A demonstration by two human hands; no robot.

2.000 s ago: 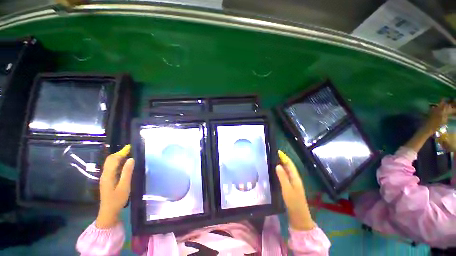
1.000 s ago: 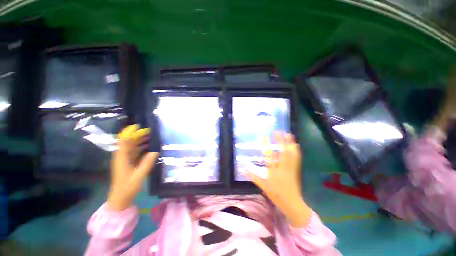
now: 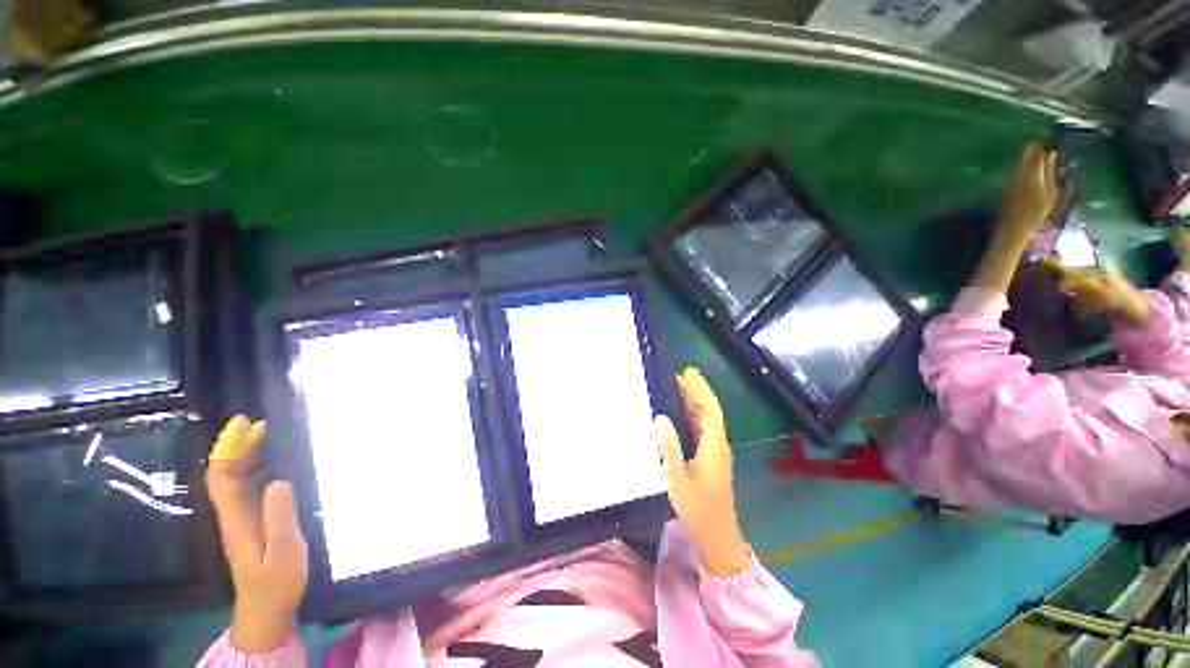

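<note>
A black tray (image 3: 501,450) lies in front of me, slightly tilted in view. It holds two tablets side by side, the left tablet (image 3: 394,444) and the right tablet (image 3: 586,407), both with plain bright white screens. My left hand (image 3: 261,542) is beside the tray's left edge, fingers apart, with yellow finger cots on the fingertips. My right hand (image 3: 701,463) is at the tray's right edge, fingers apart, its thumb over the edge. Neither hand is seen closed on the tray; any contact is hard to tell.
Another tray (image 3: 379,269) shows partly behind this one. A tray with dark tablets (image 3: 91,411) lies left, and an angled one (image 3: 747,329) lies right on the green bench (image 3: 561,144). A coworker's pink sleeve (image 3: 1005,405) is at the right. A metal rail (image 3: 522,39) runs along the back.
Both screens have changed from a pale picture to plain white. My right hand has moved off the right tablet's screen to the tray's right edge. The view has shifted and turned.
</note>
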